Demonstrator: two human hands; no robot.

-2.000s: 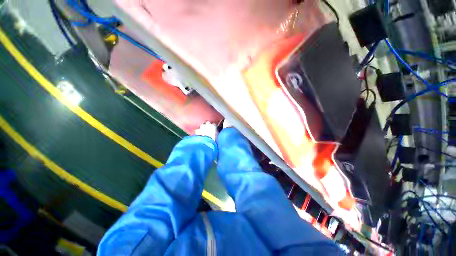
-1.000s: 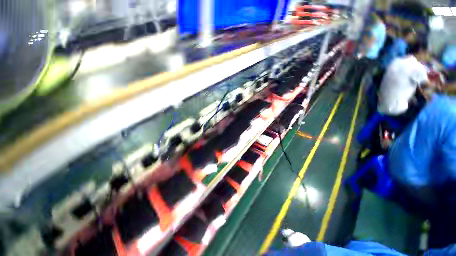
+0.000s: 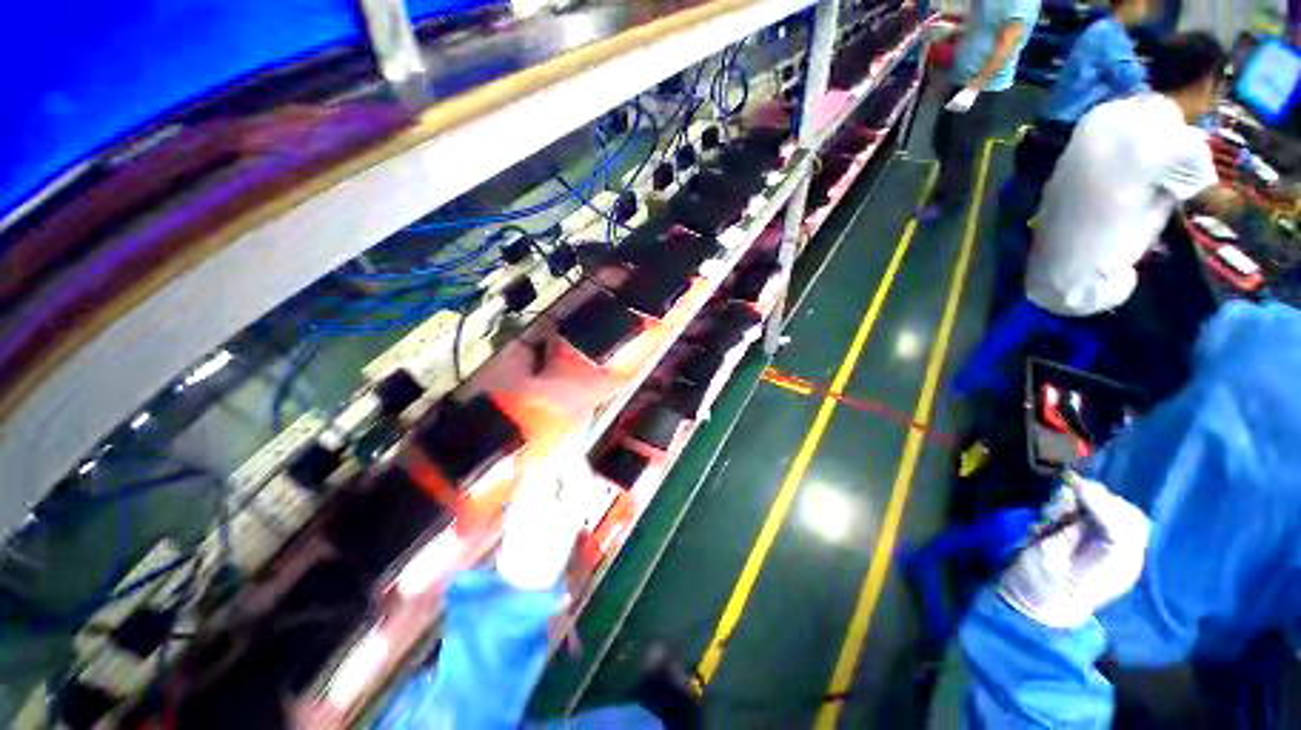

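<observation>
Dark square units (image 3: 471, 435) in red-orange surrounds lie in a row on the pink-lined rack shelf (image 3: 535, 385). More units (image 3: 664, 425) show on the tier below. My left hand (image 3: 547, 525), in a white glove, is at the shelf's front edge beside the units. It is overexposed, so its fingers and any grip cannot be made out. My right hand (image 3: 1073, 559), also white-gloved, is raised over the aisle side at the right, away from the rack. Its fingers look bent, but blur hides whether it holds anything.
White power strips (image 3: 271, 464) with black adapters (image 3: 400, 392) and blue cables run behind the units. A rack post (image 3: 802, 214) stands ahead. Yellow lines mark the green floor. At the right are a person in white (image 3: 1120, 200), a blue-sleeved person (image 3: 1213, 456) and a black crate (image 3: 1049, 428) holding red-black items.
The view has swung from close over the shelf to along the rack and aisle. Both gloved hands, earlier together at the lower shelf, are now apart, left at the rack, right over the aisle.
</observation>
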